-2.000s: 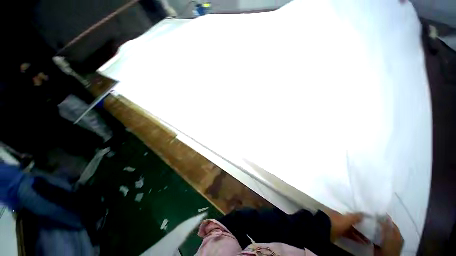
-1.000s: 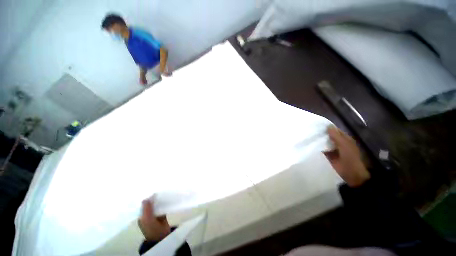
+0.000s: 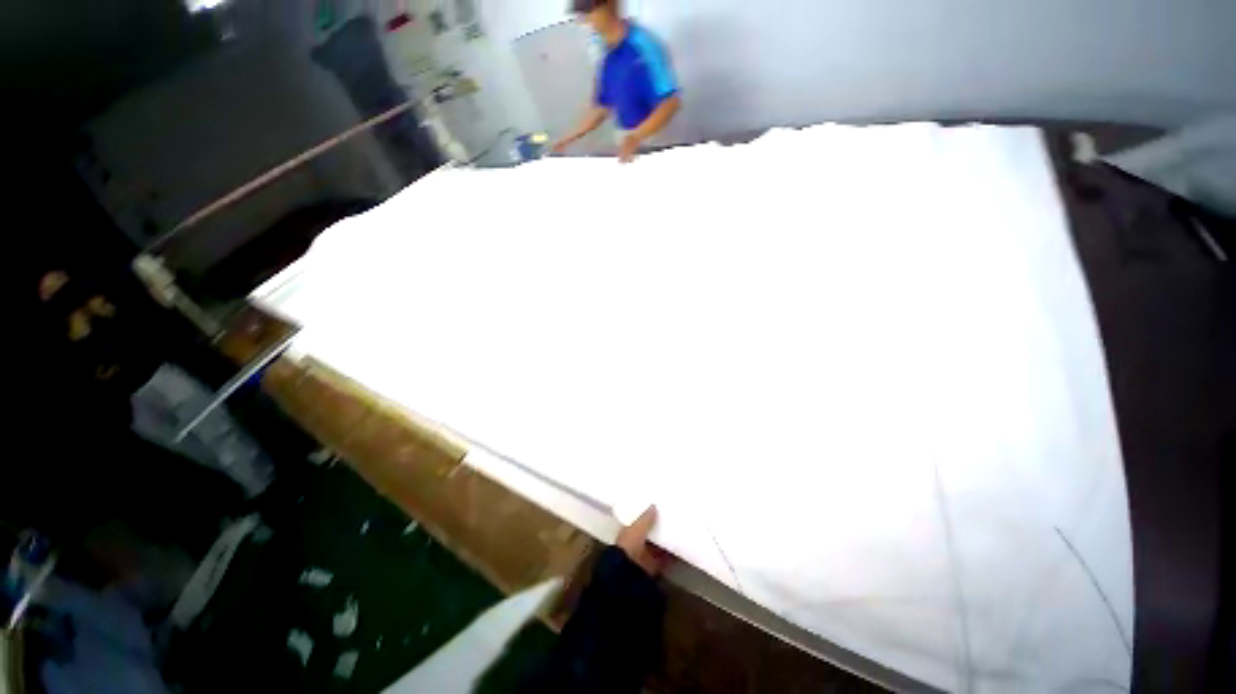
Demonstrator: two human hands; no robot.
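A broad bright white cloth (image 3: 732, 339) covers the long table, with its near edge running diagonally down to the right. A few thin creases show at its lower right. My left hand (image 3: 639, 534), in a dark sleeve, holds the near edge, with the thumb on top; the other fingers are mostly hidden. My right hand is not in view. A silver-grey rail (image 3: 233, 388) sticks out past the table edge at the far left end.
A person in a blue shirt (image 3: 634, 82) stands across the table with hands at the far edge. A small blue and yellow machine (image 3: 529, 145) is beside them. The brown tabletop border (image 3: 393, 454) shows on the near side. White scraps (image 3: 344, 618) lie on the green floor.
The view has swung left. My right hand has left the picture. The cloth's near side, raised between my hands a second ago, now lies flatter along the table edge.
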